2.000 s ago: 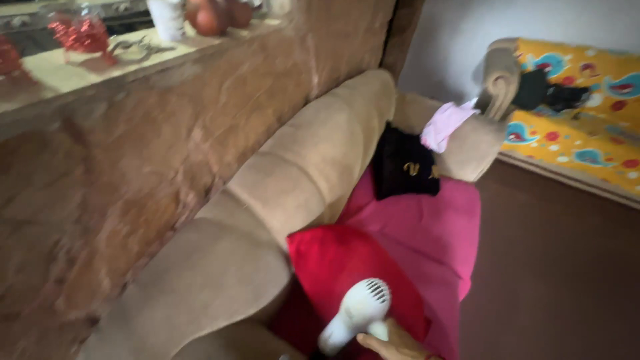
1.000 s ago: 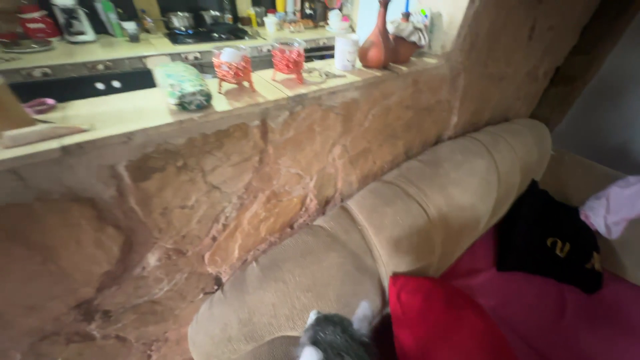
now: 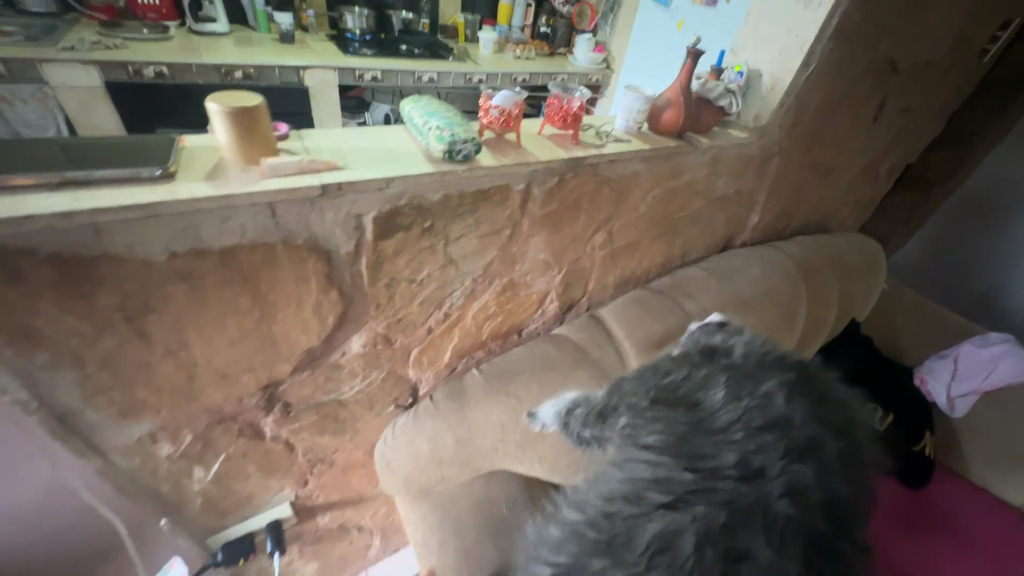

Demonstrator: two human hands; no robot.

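Neither of my hands shows in the head view. A dark grey furry animal (image 3: 712, 456), seen from behind and above, fills the lower right, in front of the beige sofa (image 3: 512, 400). Behind it, a black cloth with gold marks (image 3: 888, 400) and a pale pink cloth (image 3: 972, 372) lie on the sofa. The magenta cover (image 3: 944, 524) shows at the lower right edge. What lies under or behind the animal is hidden.
A stone half wall (image 3: 448, 272) carries a counter with a gold cylinder (image 3: 242, 128), a green patterned roll (image 3: 440, 128), red-footed glass holders (image 3: 565, 112) and a brown clay vase (image 3: 680, 96). Plugs (image 3: 274, 540) sit at a power strip at lower left. Behind are a stove (image 3: 392, 42) and pots.
The view has swung left. The hand with the white hair dryer, seen two seconds ago over the red cushion, is out of view. The furry animal now covers much more of the view.
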